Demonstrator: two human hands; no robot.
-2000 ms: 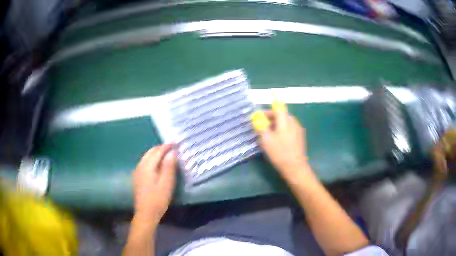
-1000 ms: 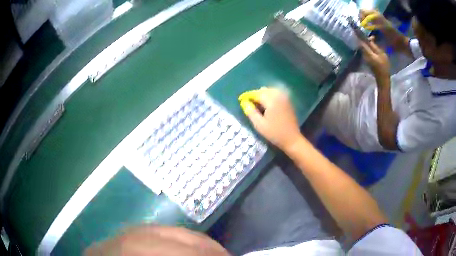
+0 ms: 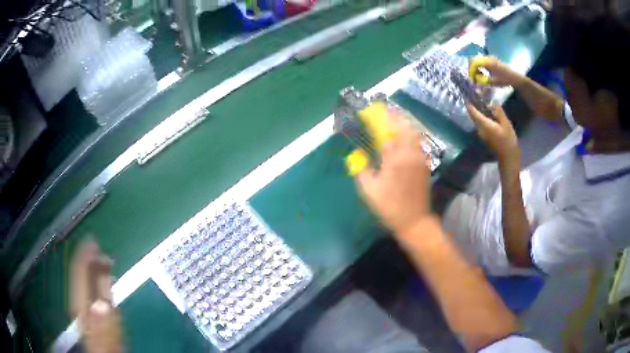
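Note:
A clear blister tray (image 3: pixel 235 272) full of small round silvery components lies on the green bench in front of me. A dark ribbed block of stacked bars (image 3: pixel 350 110) lies beyond it to the right. My right hand (image 3: pixel 401 172), with yellow finger cots on thumb and index finger, is over the stack with these fingers apart; it hides part of the stack, and contact cannot be told. My left hand (image 3: pixel 97 303) is blurred at the lower left, left of the tray; whether it holds something cannot be told.
Single bars lie along the far metal strip, one pale bar (image 3: pixel 173 134) nearest. Clear plastic trays (image 3: pixel 117 76) are piled across the line. A person (image 3: pixel 587 200) sits at the right, hands over another tray (image 3: pixel 442 86). A blue bin (image 3: pixel 254 15) stands at the far side.
The view has shifted, so the tray appears lower and further left. My right hand is now over the stacked bars with its fingers spread. My left hand appears further left and upright.

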